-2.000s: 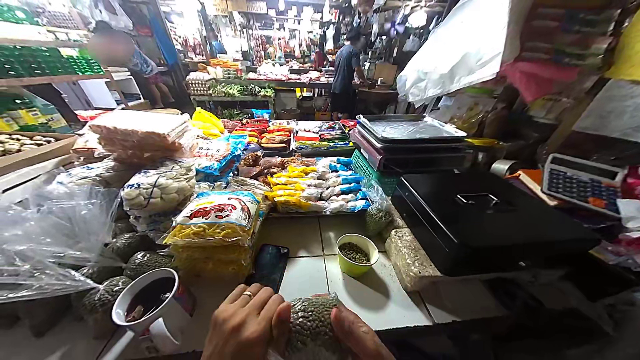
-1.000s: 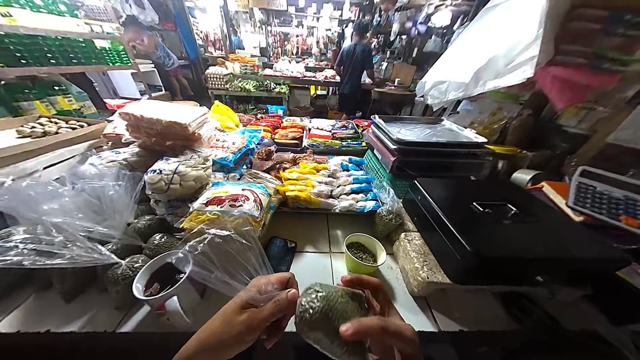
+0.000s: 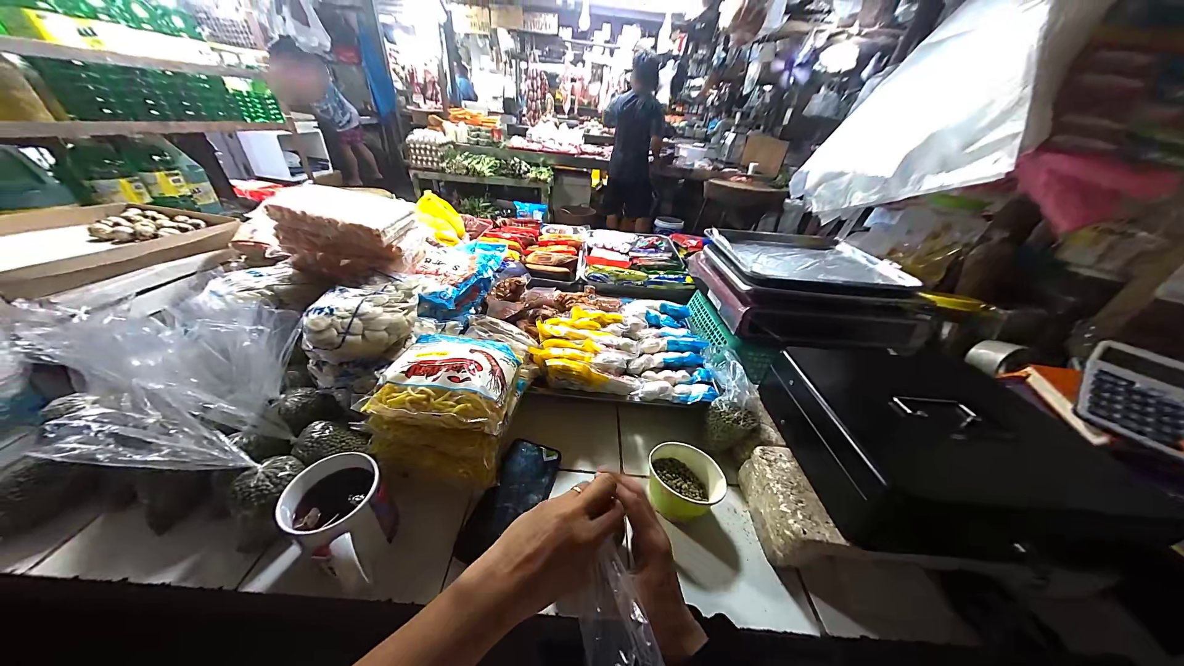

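Note:
My left hand (image 3: 564,527) and my right hand (image 3: 647,536) meet over the tiled counter, fingertips pinched together on a clear plastic bag (image 3: 615,601). The bag hangs down between them past the lower frame edge, so what it holds is hidden. Just right of my fingers stands a green-and-white cup (image 3: 686,479) of small dark green beans or seeds. A smartphone (image 3: 509,495) lies left of my hands. Farther left is a white mug (image 3: 328,499) with dark liquid, beside tied bags of green beans or seeds (image 3: 268,481).
Packs of yellow noodles (image 3: 444,398) are stacked behind the phone. Beyond lie a tray of yellow and blue packets (image 3: 620,356) and empty plastic bags (image 3: 157,379) at left. A stone block (image 3: 786,504) and a black metal box (image 3: 962,444) flank the right. Two people stand in the background.
My hands have come together at the plastic bag. One second ago they held a filled bag of green beans or seeds low in view; its filled part no longer shows.

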